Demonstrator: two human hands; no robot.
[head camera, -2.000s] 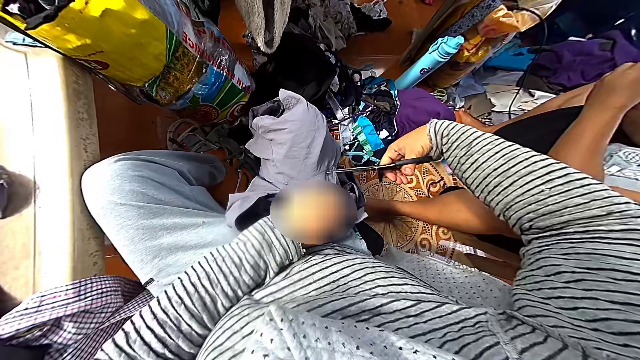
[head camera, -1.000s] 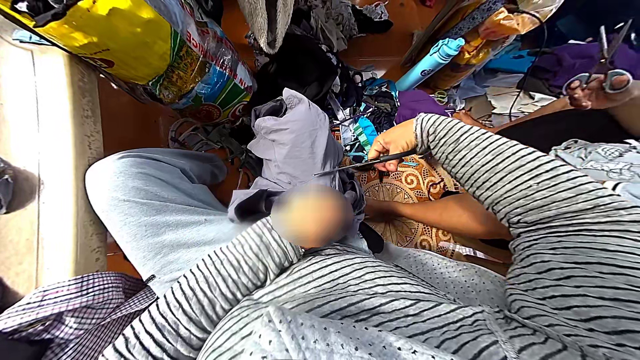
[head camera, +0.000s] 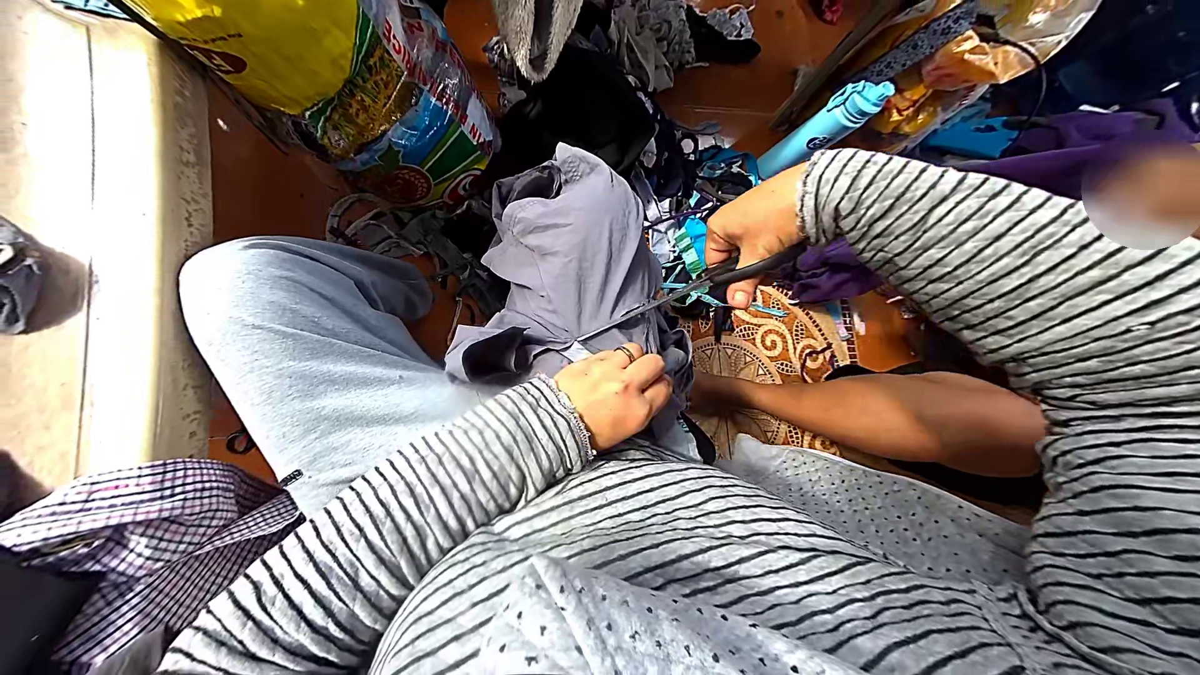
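My left hand (head camera: 614, 394), with a dark ring on one finger, is closed on the lower edge of a crumpled grey cloth garment (head camera: 581, 248) in my lap. My right hand (head camera: 755, 230) grips the dark handles of a pair of scissors (head camera: 656, 302). Their long blades point left and down across the cloth, with the tips just above my left hand. Whether the blades are parted cannot be told. A piece of dark cloth lies at the garment's lower left, and a small white patch shows near the blade tips.
A yellow plastic sack (head camera: 272, 56) stands at upper left, beside a pale ledge (head camera: 141, 281). Fabric scraps and a light-blue umbrella (head camera: 825, 127) lie beyond my hands. Another person's bare leg (head camera: 891, 417) reaches in from the right over a patterned orange cloth (head camera: 731, 361). Checked cloth (head camera: 159, 525) lies at lower left.
The scissors in my right hand have tilted, their tips now lower and closer to my left hand. Another person's hand with scissors, seen a second ago at upper right, no longer shows clearly.
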